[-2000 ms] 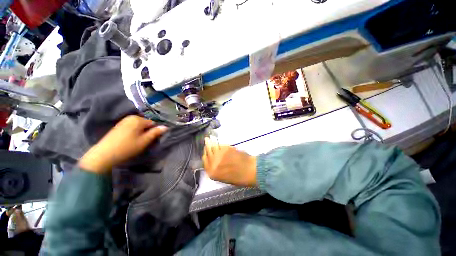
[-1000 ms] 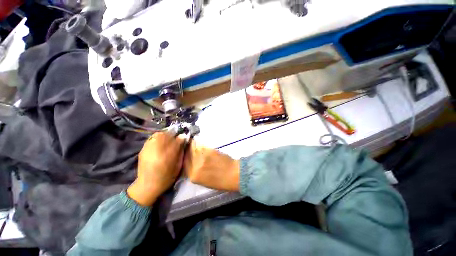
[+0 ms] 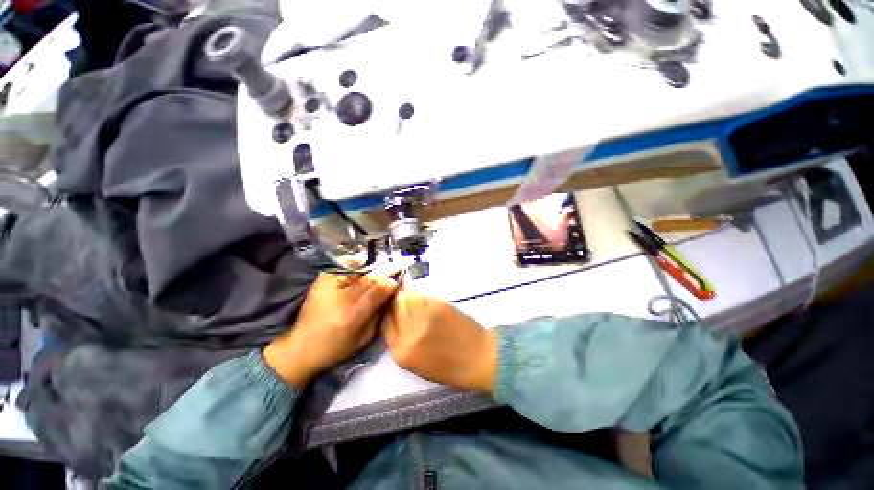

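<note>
A dark grey garment [image 3: 206, 206] lies heaped left of the needle and over the table edge. My left hand [image 3: 331, 321] is at the presser foot [image 3: 407, 234], fingers closed on the garment's edge. My right hand [image 3: 439, 343] is beside it on the right, its fingertips pinched together close to the left fingertips. What the right fingertips hold is too small and hidden to tell for sure. The white sewing machine head [image 3: 460, 124] with a blue stripe is above both hands.
A smartphone [image 3: 548, 230] with a lit screen lies under the machine arm. Snips with red and yellow-green handles [image 3: 676, 263] lie right of it, beside a grey cord [image 3: 674, 308] and an orange-brown tool [image 3: 685, 225]. The table's worn grey edge [image 3: 412, 410] runs in front. Black cloth [image 3: 829, 368] is at right.
My left hand has moved from flat on the garment at left to the needle area, beside my right hand. The garment has shifted left and away from the table front. The camera view has also shifted.
</note>
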